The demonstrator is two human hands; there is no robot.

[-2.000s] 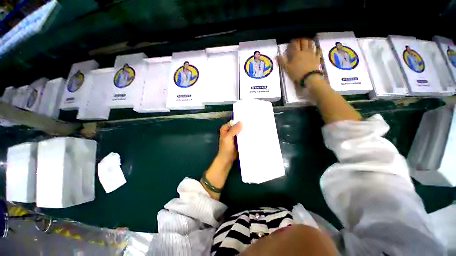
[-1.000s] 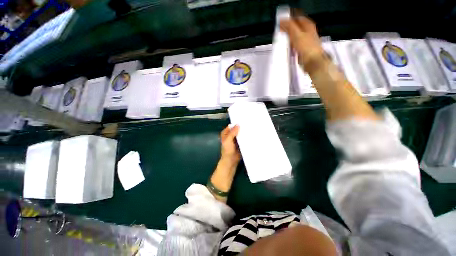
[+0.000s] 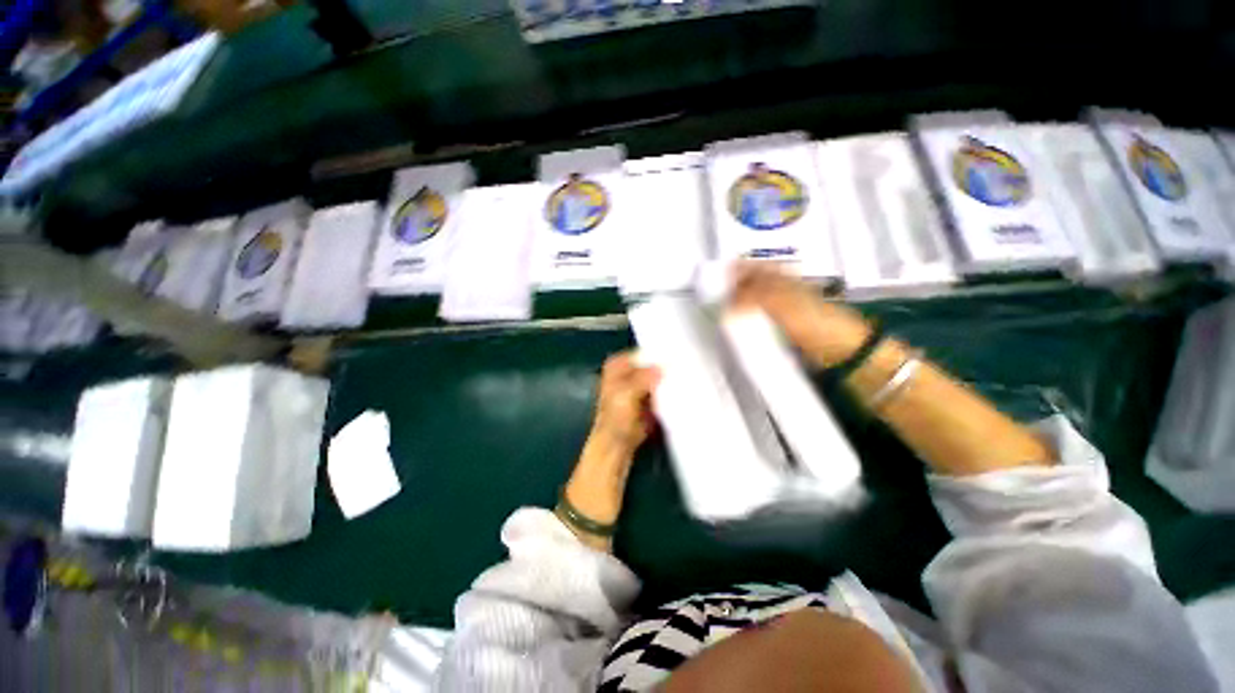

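Observation:
My left hand (image 3: 630,395) grips the left edge of a white stack of inner trays (image 3: 698,433) above the green bench, in the middle of the view. My right hand (image 3: 792,309) is at the upper end of the same stack, its fingers closed on the top inner tray (image 3: 779,399), which looks partly lifted and is blurred. Beyond them stands a row of white box lids (image 3: 769,203) with round blue-and-yellow pictures. Between the lids lie white box bases (image 3: 490,251); the one to the right (image 3: 887,214) shows recesses.
Two thick white stacks of inner trays (image 3: 244,460) stand on the green bench (image 3: 474,474) at left. A small irregular white piece (image 3: 363,464) lies beside them. Another recessed white stack (image 3: 1203,406) is at the right edge. A raised shelf is beyond.
My right hand has come down from above the box row to the stack in my left hand. The tall white piece it held upright is gone from there. The box row has shifted in view.

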